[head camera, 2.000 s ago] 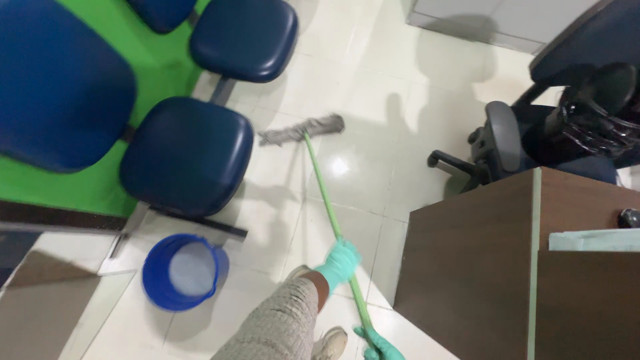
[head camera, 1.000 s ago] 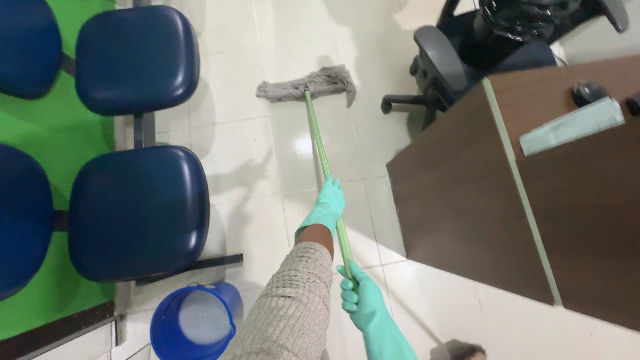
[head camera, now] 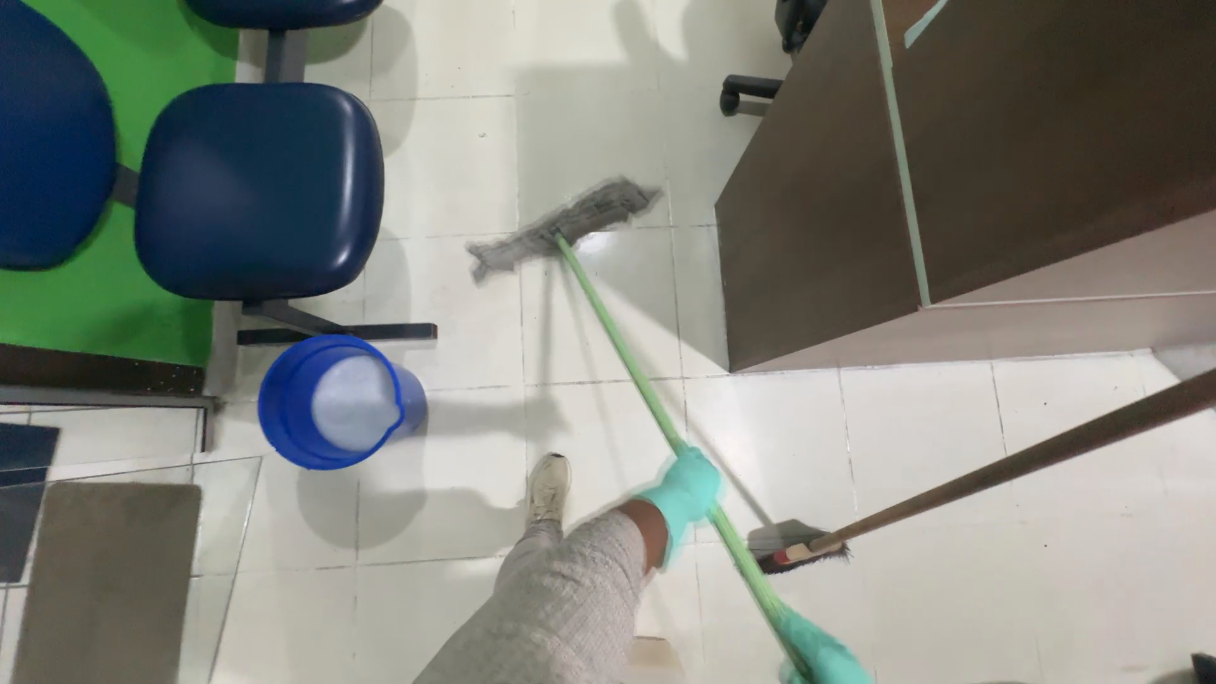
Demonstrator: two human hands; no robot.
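Note:
My left hand [head camera: 692, 489], in a teal rubber glove, grips the green handle [head camera: 622, 347] of a mop partway along it. Lower down, my right hand [head camera: 825, 651] in a matching glove is closed around the same handle near the bottom edge of the view, partly cut off. The slanting handle leads up to a grey, slightly blurred mop head [head camera: 570, 226] lying flat on the tiled floor, between the blue seats and the brown desk. Left of the handle stands a blue plastic bucket [head camera: 275, 418] with cloudy liquid [head camera: 353, 404] inside.
Blue padded seats [head camera: 261, 190] on a metal frame line the left side. A brown desk [head camera: 817, 218] stands at right, with a chair castor [head camera: 730, 100] beside it. A broom [head camera: 997, 470] slants in from the right. A glass panel [head camera: 223, 570] is at lower left.
The mop head has come back across the floor towards me, from near the chair castor to beside the desk corner, and is now tilted. Both hands stay on the handle. The view has shifted.

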